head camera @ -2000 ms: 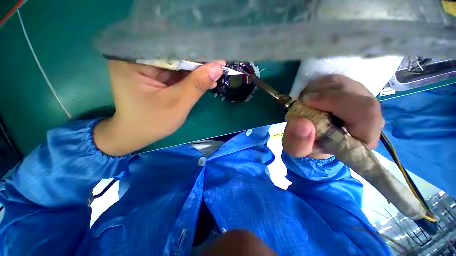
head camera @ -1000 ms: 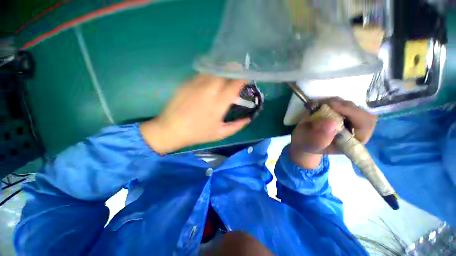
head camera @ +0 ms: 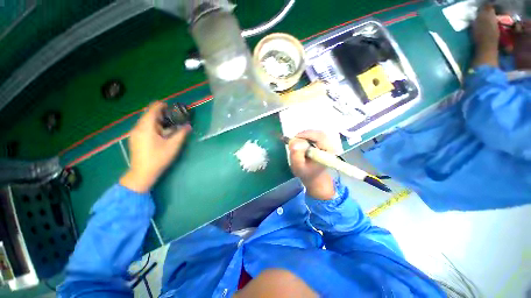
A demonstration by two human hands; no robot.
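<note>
My left hand [head camera: 152, 142] is near the red line at the mat's far edge, with its fingers around a round black workpiece [head camera: 174, 117]. My right hand [head camera: 310, 162] holds the soldering iron [head camera: 343, 166] by its pale taped handle. The iron's dark end points down and right, and its tip lies by the white sheet [head camera: 314, 122]. A small whitish, ragged-edged pad [head camera: 251, 156] lies on the green mat between my hands, with nothing on it. I cannot see the tweezers clearly.
A clear funnel hood [head camera: 239, 105] hangs beyond the pad. A cream ring-shaped container [head camera: 279, 61] and silver-edged tray [head camera: 381, 84] stand beyond the white sheet. Round black parts [head camera: 113, 89] sit beyond the red line. A perforated box [head camera: 43, 221] is at left; another person's hands [head camera: 486, 35] are at upper right.
My left hand has moved left and away from me with the workpiece, off the pad area. My right hand still holds the iron. The view has widened, showing the whole tray and the strip.
</note>
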